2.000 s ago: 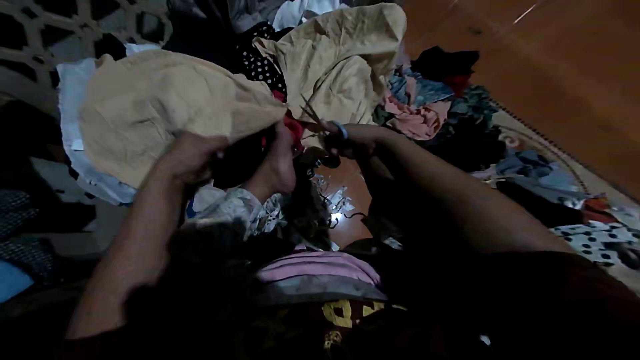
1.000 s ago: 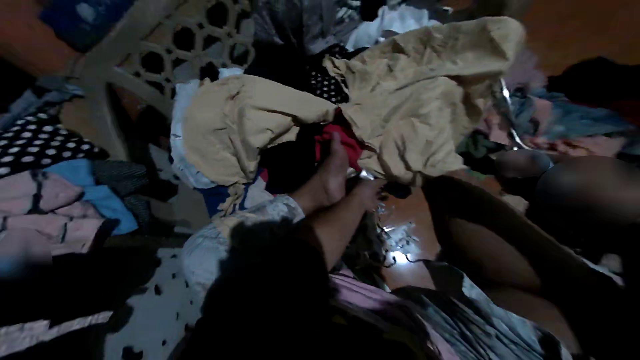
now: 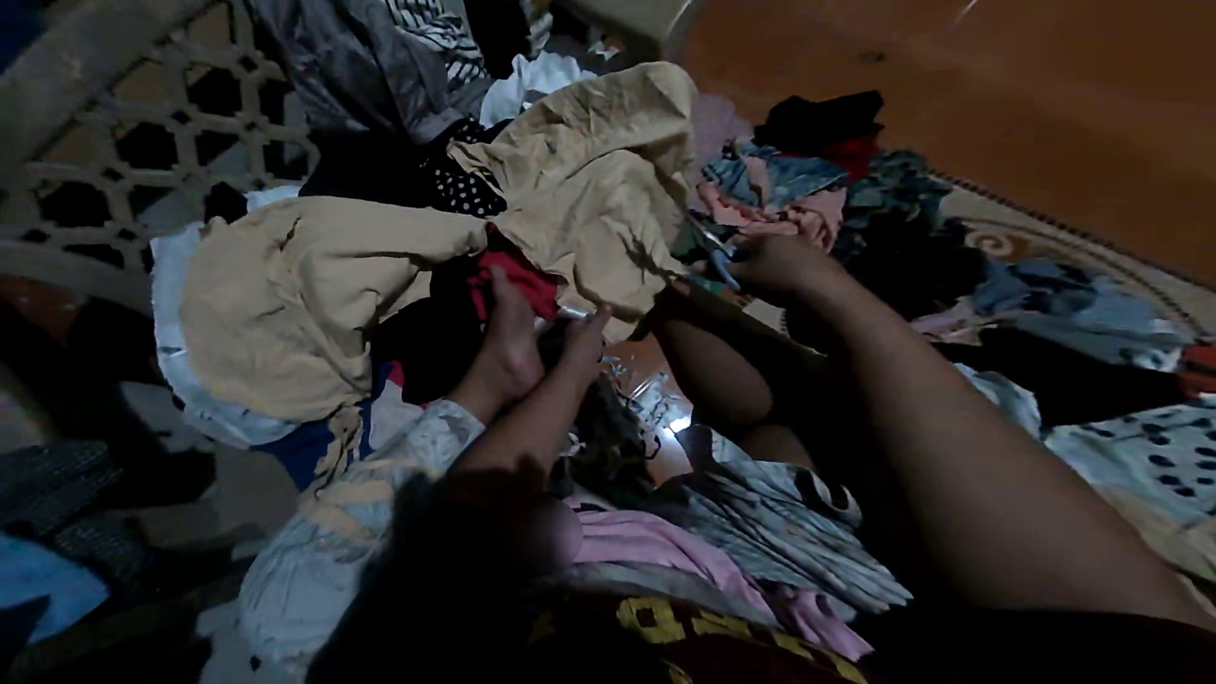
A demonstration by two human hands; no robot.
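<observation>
Tan cloth (image 3: 608, 209) lies spread in two broad parts across the pile of clothes. My left hand (image 3: 584, 337) is at its lower middle edge, with the fingers closed on the fabric beside a small shiny thing. To the right, my right hand (image 3: 779, 266) holds scissors (image 3: 720, 261) with light blue handles, their blades pointing up and left beside the tan cloth. A bare foot (image 3: 513, 332) rests against a red cloth (image 3: 518, 280) between the two tan parts. Small scraps (image 3: 651, 404) lie on the floor below my left hand.
A plastic chair with a pierced lattice back (image 3: 152, 142) stands at the upper left. Mixed garments (image 3: 779, 190) lie to the right, near a patterned border on the orange-brown tiled floor (image 3: 1045, 114). Pink cloth (image 3: 655, 546) is close to my body.
My left hand has left the left part of the tan cloth for its lower middle edge. The scissors in my right hand, over the cloth's middle two seconds ago, are now at its right side.
</observation>
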